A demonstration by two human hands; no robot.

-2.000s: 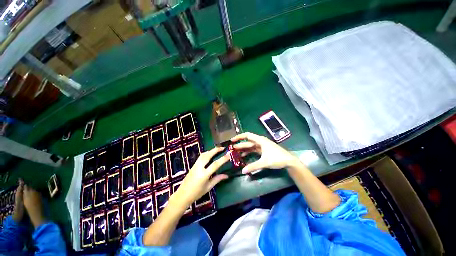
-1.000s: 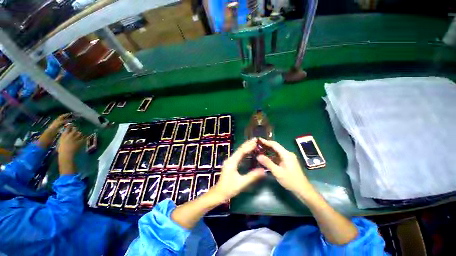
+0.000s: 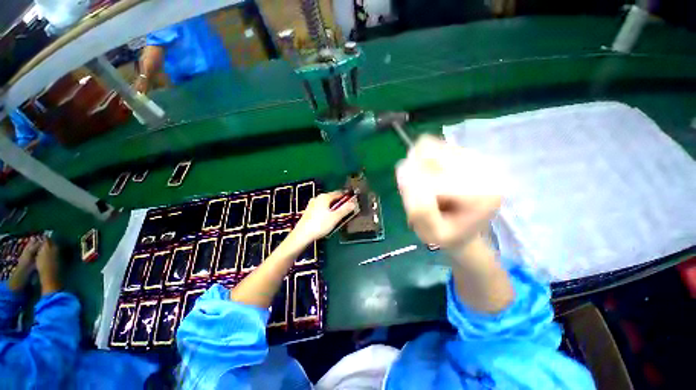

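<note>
My left hand (image 3: 327, 215) is at the left side of the brown-grey press fixture (image 3: 364, 221), its fingers on a dark, red-edged phone unit (image 3: 345, 202) at the fixture. My right hand (image 3: 449, 194) is raised, closed and blurred, right of the press; the silver press lever (image 3: 403, 133) runs into it and its end is hidden by the fingers. The green press (image 3: 336, 95) stands upright behind the fixture. A thin silver-white stick (image 3: 388, 255) lies on the bench right of the fixture.
A black parts tray (image 3: 323, 301) with rows of phone units lies left of the fixture. Pale sheets (image 3: 595, 190) are stacked at right. Loose frames (image 3: 180, 173) lie behind the tray. Another person's hands (image 3: 37, 257) are at far left. A cardboard box (image 3: 603, 343) is below the bench edge.
My hands have parted: the left stays by the fixture with the unit, the right has risen to the lever. The lever has swung down toward me. The unit at right is now mostly hidden.
</note>
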